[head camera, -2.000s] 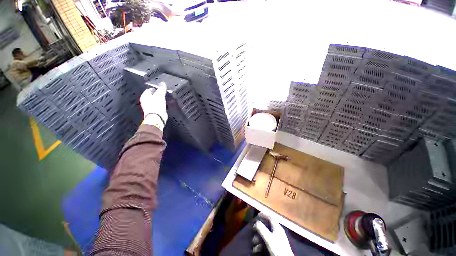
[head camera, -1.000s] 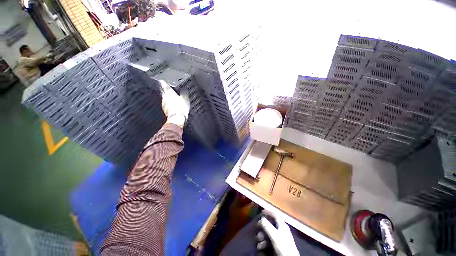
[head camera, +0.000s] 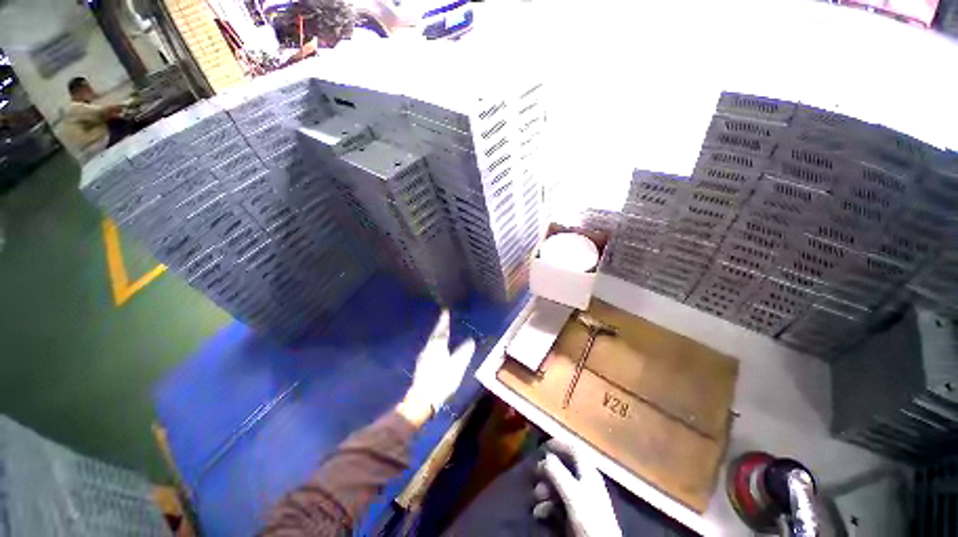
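Observation:
My left hand (head camera: 441, 369), in a white glove, is over the blue surface (head camera: 273, 393) with fingers apart, holding nothing. Stacked grey slotted housings (head camera: 404, 189) stand behind it on the blue surface. My right hand (head camera: 580, 493), in a white glove, is low over my lap at the bench edge. Its fingers are curled and nothing shows in it, but its inner side is hidden. The disc sander (head camera: 772, 485) with a red-rimmed pad lies on the white bench, right of the cardboard (head camera: 657, 409).
A T-handled tool (head camera: 583, 362) and a plain grey plate (head camera: 539, 334) lie on the cardboard. White discs (head camera: 570, 252) sit in an open carton behind. More slotted housings (head camera: 777, 220) line the bench back and right. A person (head camera: 92, 121) is at far left.
My left hand has left the top of the housing stack and moved down and right over the blue surface, towards the bench. My right hand stays low by the lap.

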